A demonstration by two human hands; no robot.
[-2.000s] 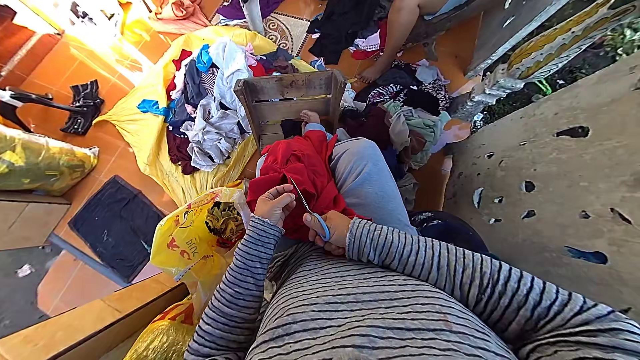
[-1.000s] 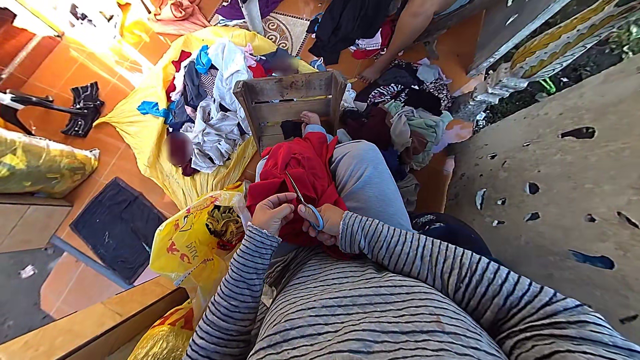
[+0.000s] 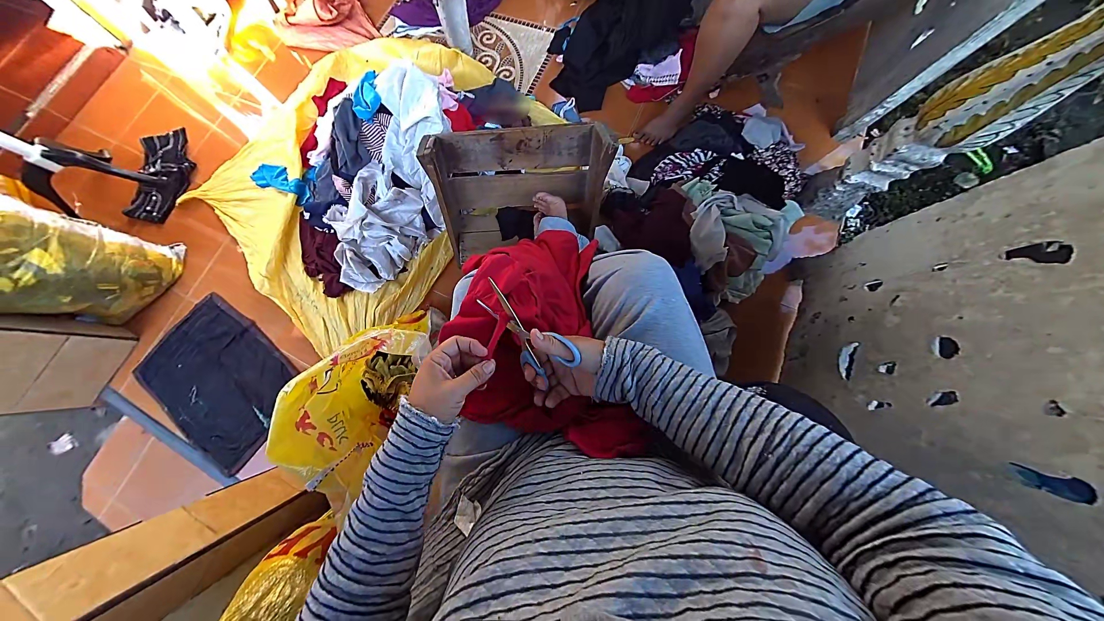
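Red cloth [image 3: 552, 276] lies across my lap. My left hand [image 3: 453, 377] pinches a narrow red strip of fabric between thumb and fingers, beside the scissor blades. In my right hand [image 3: 565, 366] are scissors [image 3: 509, 315] with blue handles, their blades spread apart and pointing up and to the left, close to the strip. Whether the strip is still joined to the red cloth I cannot tell. Just left of my left hand hangs a yellow plastic bag [image 3: 332, 405] with dark scraps in its mouth.
A wooden crate [image 3: 517, 153] stands beyond my knees, by my bare foot. Piled clothes [image 3: 371, 207] lie on yellow sheeting [image 3: 237, 203], and more clothes [image 3: 724, 216] lie right of the crate, near another person's hand [image 3: 662, 128]. A board with holes [image 3: 975, 345] is at right.
My hands were close together over the red cloth, with the scissor blades closed or nearly so. Now they are farther apart, the blades are spread, and a red strip shows at my left fingers.
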